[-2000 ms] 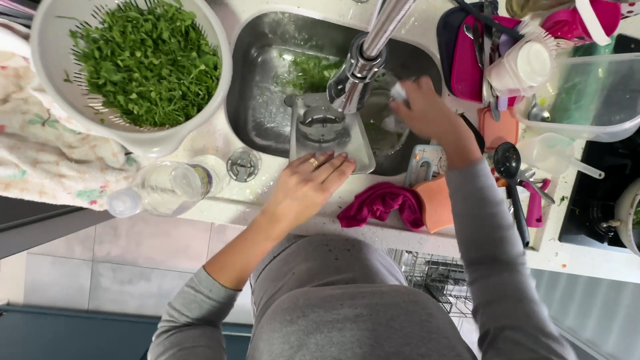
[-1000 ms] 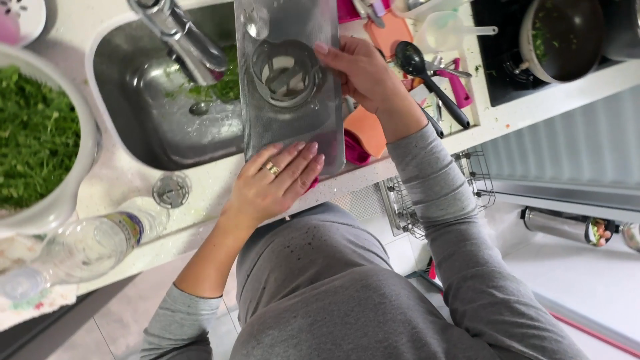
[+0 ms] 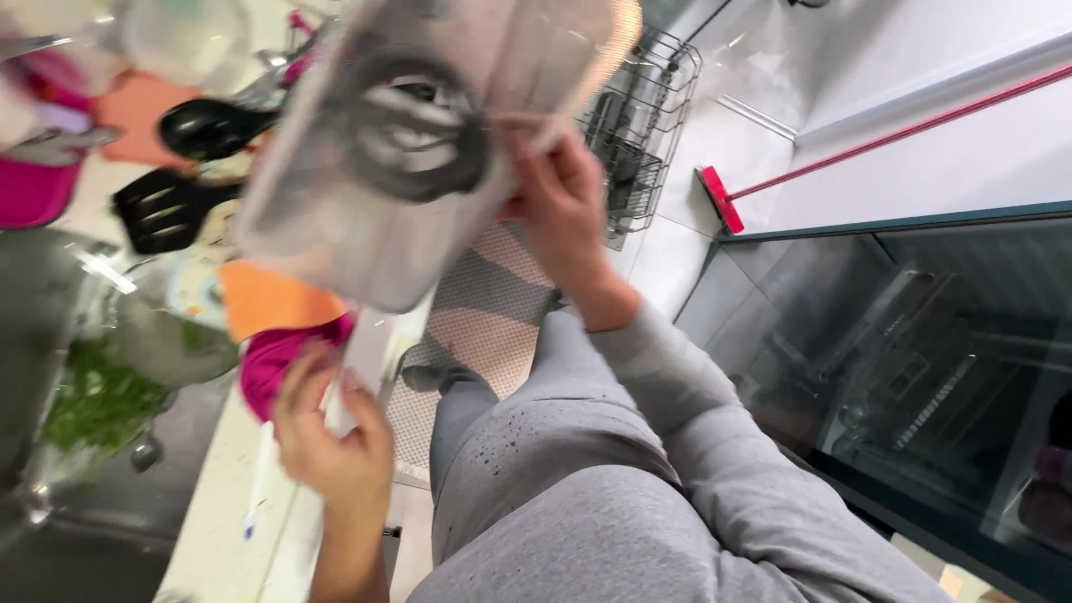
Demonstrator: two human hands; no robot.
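A blurred, clear plastic container part (image 3: pixel 335 209) with a dark round fitting (image 3: pixel 419 126) is held up over the counter edge. My right hand (image 3: pixel 557 193) grips its near side, fingers partly hidden by blur. Below it, my left hand (image 3: pixel 335 427) is off the container, fingers apart and curved, beside a magenta cloth (image 3: pixel 280 364) at the counter's edge; whether it touches the cloth I cannot tell. An orange piece (image 3: pixel 280 300) lies next to the cloth.
On the left are a steel sink (image 3: pixel 117 536) with chopped greens (image 3: pixel 105 402), a black slotted turner (image 3: pixel 167 209) and a black ladle (image 3: pixel 201 130). An open dishwasher rack (image 3: pixel 641 142) stands behind my right hand. A red broom (image 3: pixel 720 201) leans farther right.
The view has swung far to the right. The container part has moved from beside the sink towards the dishwasher, in my right hand. My left hand has let go of it.
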